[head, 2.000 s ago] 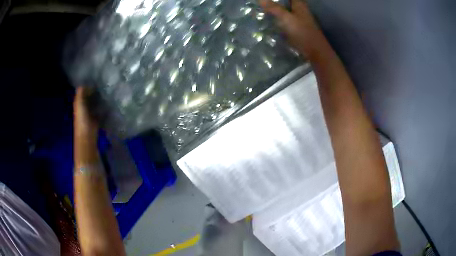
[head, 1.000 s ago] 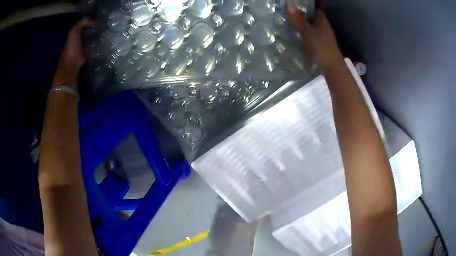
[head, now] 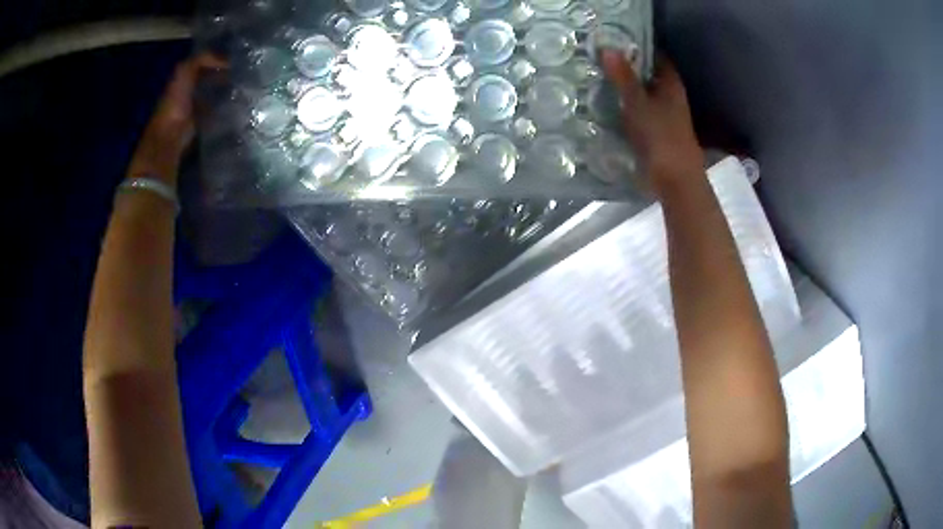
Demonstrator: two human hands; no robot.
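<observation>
A clear blister tray or stack of trays with rows of round pockets is held level across the top of the view, its upper edge cut off. My left hand grips its left edge, fingers partly hidden in shadow. My right hand grips its right edge, thumb over the face. Below it, another pocketed clear tray or stack shows partly, at an angle. Whether the two touch is unclear.
White ribbed trays or boxes stand below right, with another white block beside the grey wall. A blue plastic stool is at lower left. The grey floor has a yellow line. A dark cable runs at lower right.
The held tray has turned from tilted to level and its pockets now show sharply. My left hand has moved up from its earlier place. More of the blue stool shows.
</observation>
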